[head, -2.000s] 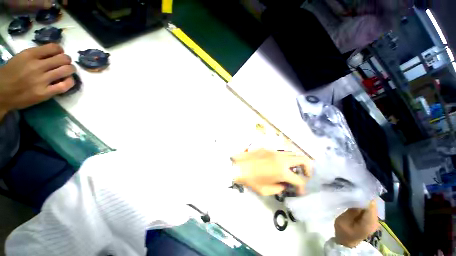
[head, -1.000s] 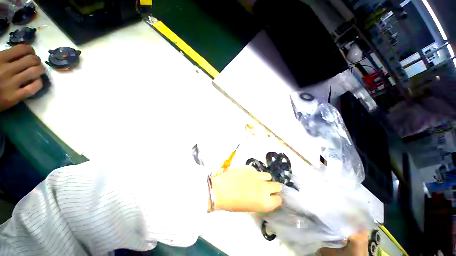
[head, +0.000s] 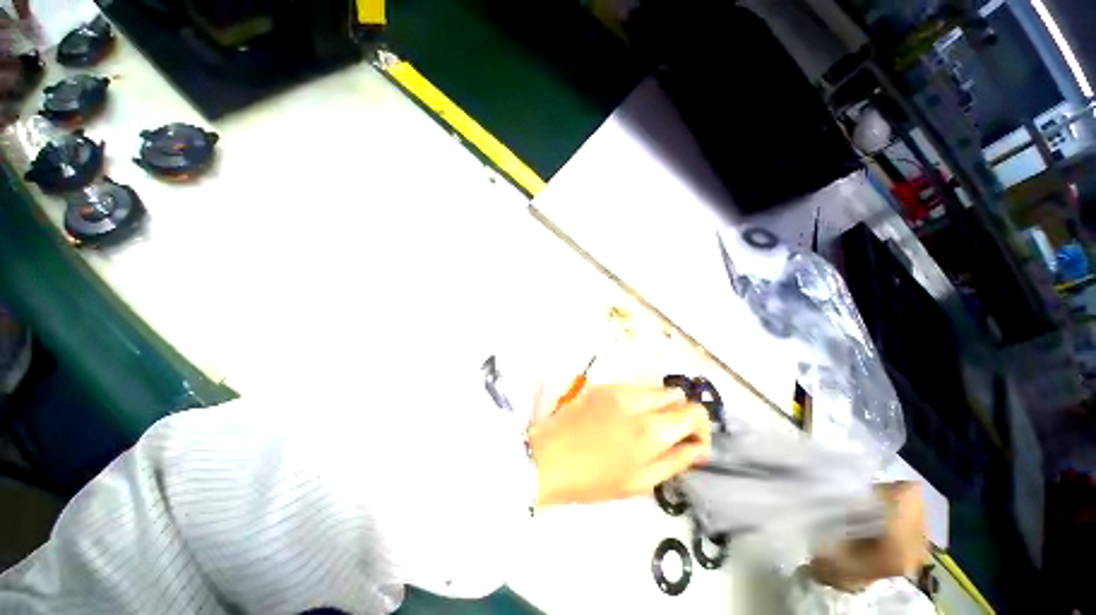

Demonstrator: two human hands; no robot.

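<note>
My left hand (head: 623, 446) is over the white bench at centre, fingertips against black rings (head: 709, 404) and the edge of a crumpled plastic bag (head: 781, 487); whether it grips anything is unclear. My right hand (head: 875, 543), blurred, is closed on the bag's other end at lower right. The bag is stretched and blurred between my hands. More black rings lie below my left fingers, one flat and separate (head: 672, 566). An orange slim tool (head: 573, 389) lies just above my left hand, with a small dark scrap (head: 494, 381) left of it.
Several round black units (head: 177, 150) stand at the upper left, near a black tray (head: 240, 48). Another clear bag (head: 829, 342) with a ring (head: 760, 238) beside it lies on the white board (head: 637, 168) behind. Yellow tape (head: 463, 126) edges the bench.
Another person's hand has left the round units at upper left. The bag between my hands has become narrower and more drawn out, uncovering rings below my left hand. The view has shifted slightly.
</note>
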